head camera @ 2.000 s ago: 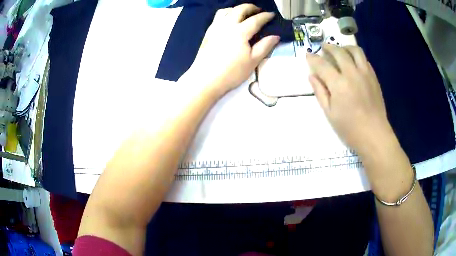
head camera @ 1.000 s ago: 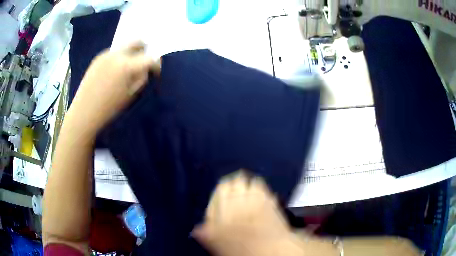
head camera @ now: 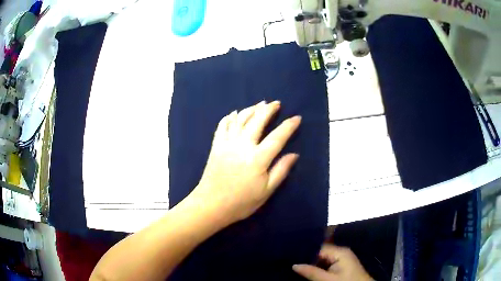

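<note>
A navy cloth panel (head camera: 203,110) lies flat on the white table, its upper right corner at the presser foot (head camera: 315,59) of the sewing machine. Its lower end hangs over the front edge. My left hand (head camera: 247,159) lies flat on the panel, fingers spread, gripping nothing. My right hand (head camera: 335,266) is at the bottom, below the table edge, by the panel's right edge. It is partly cut off by the frame, and I cannot tell whether its fingers pinch the cloth.
A navy strip (head camera: 71,126) lies at the table's left edge. Another navy panel (head camera: 431,104) lies right of the needle area, under the machine arm. A bright blue rounded object (head camera: 188,16) lies behind. Dark-handled snips (head camera: 488,125) are at far right, above a blue basket (head camera: 439,241).
The navy panel, earlier lifted and blurred, now lies flat up to the presser foot. My left hand moved from its upper left corner onto its middle. My right hand moved right and down.
</note>
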